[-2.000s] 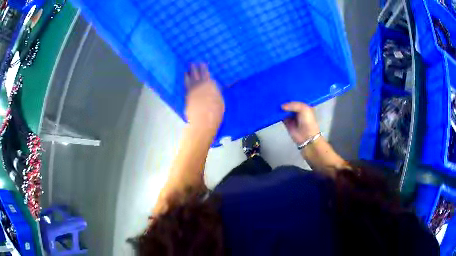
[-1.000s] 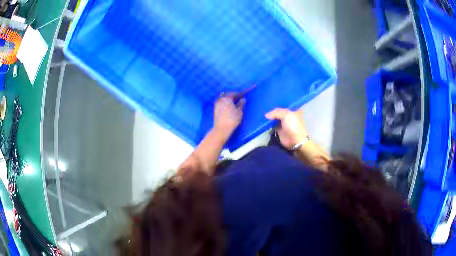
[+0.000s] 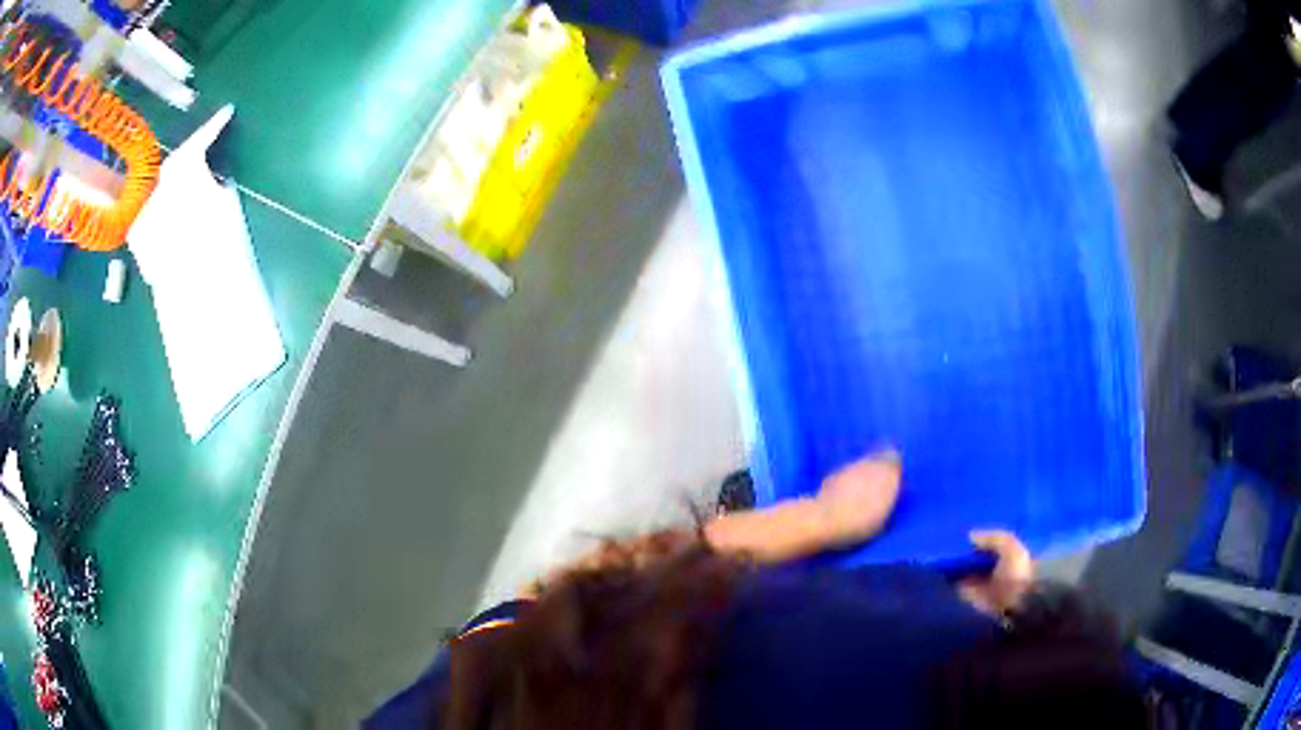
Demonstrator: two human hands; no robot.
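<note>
A large bright blue bin (image 3: 927, 285) is held out in front of me, its open side towards me. A tiny pale speck shows inside it; no harness is seen there. My right hand (image 3: 1003, 571) grips the near rim, thumb over the edge and fingers hidden behind the wall. My left hand (image 3: 863, 496) is inside the bin, near its near left corner. It is blurred with its fingers bunched, and I cannot tell if it holds anything.
A green-topped bench (image 3: 357, 107) curves along the left, with an orange coiled hose (image 3: 107, 228), a white sheet (image 3: 214, 307) and dark harnesses (image 3: 100, 471). A yellow bin (image 3: 535, 143) stands beyond its edge. A person's dark-clothed leg (image 3: 1227, 100) shows at upper right.
The bin has turned and sits further right in view. The thin reddish thing seen at my left hand a second ago no longer shows. The bench, yellow bin and person's leg have come into fuller view.
</note>
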